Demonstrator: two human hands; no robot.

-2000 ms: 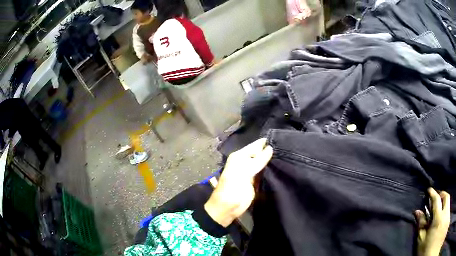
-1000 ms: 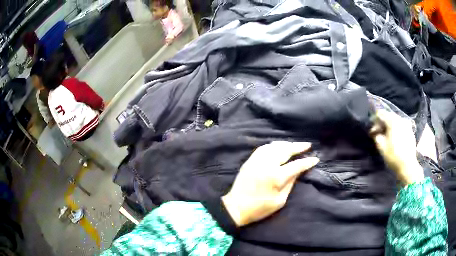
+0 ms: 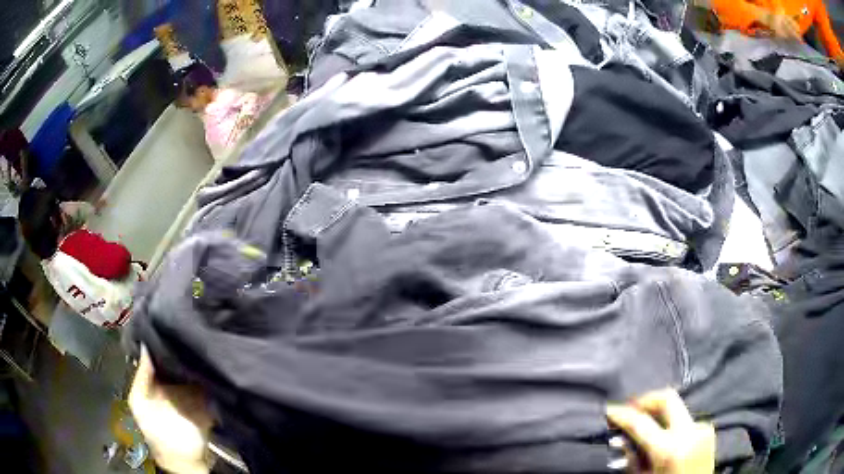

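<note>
A dark grey denim jacket (image 3: 398, 370) is stretched across the front of the picture, blurred in places. My left hand (image 3: 171, 417) holds its left end, the fingertips partly hidden by the cloth. My right hand (image 3: 662, 433) pinches the jacket at the lower right, near the bottom edge of the picture. A small silvery metal piece (image 3: 617, 451), which looks like part of thread snips, shows at my right fingers; the rest is hidden. A lengthwise seam (image 3: 674, 324) shows on the cloth above my right hand.
A pile of similar grey jackets (image 3: 416, 120) rises behind the held one, with more garments (image 3: 777, 111) to the right. A pale bin (image 3: 153, 176) stands at the left. A child in pink (image 3: 231, 116) and a person in a red and white jacket (image 3: 97, 273) are by it. Something orange (image 3: 777, 17) is at the top right.
My left hand has moved from the middle of the jacket to its left end. My right hand has come down towards the lower right. The cloth is now spread between them; the view has shifted right.
</note>
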